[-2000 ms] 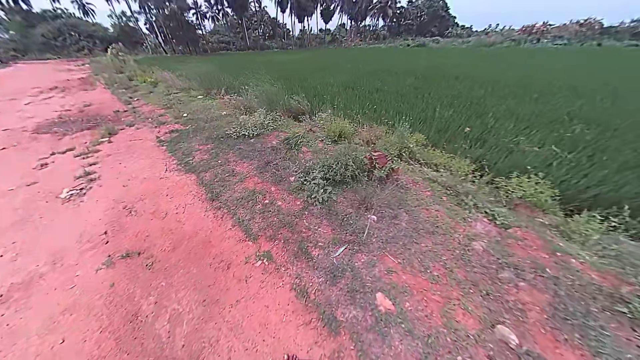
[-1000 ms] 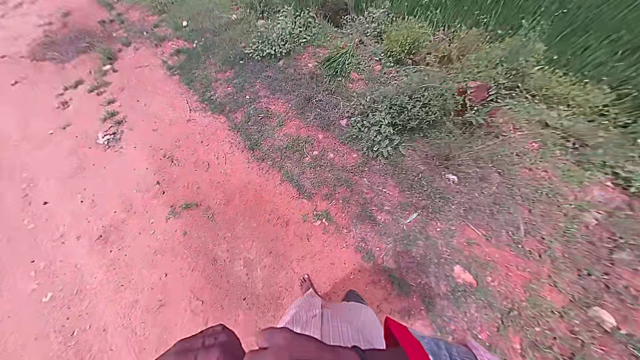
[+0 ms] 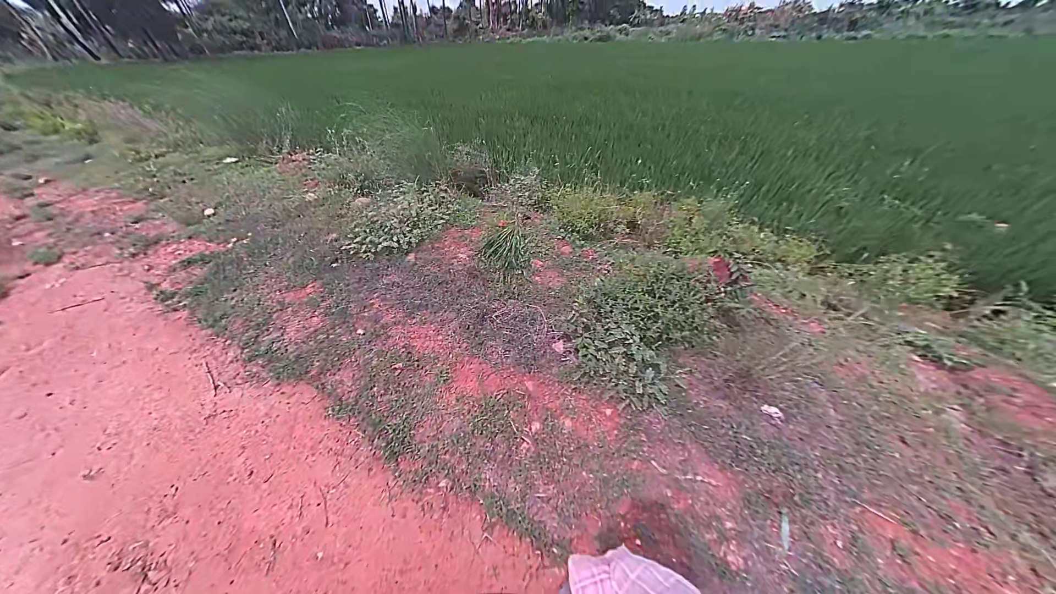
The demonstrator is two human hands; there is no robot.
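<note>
Neither my left hand nor my right hand shows in the head view now. At the bottom edge, a piece of pale checked cloth [image 3: 631,573] reaches into the frame over the red ground. Just above it lies a dark patch, perhaps a shadow. A low leafy bush [image 3: 643,318] grows on the verge, with a dark red object [image 3: 722,270] at its right side; what it is cannot be told. Left of the bush stands a tuft of long grass [image 3: 506,247].
A red dirt track [image 3: 165,445] covers the lower left. The weedy verge holds small stones, twigs and a pale scrap [image 3: 772,412]. Beyond it spreads a green crop field [image 3: 619,107], with trees [image 3: 247,29] along the far edge.
The view tipped down, then rose again and turned right. Dark hands or sleeves and the cloth at the bottom edge one second ago have mostly left the view; only some cloth shows now.
</note>
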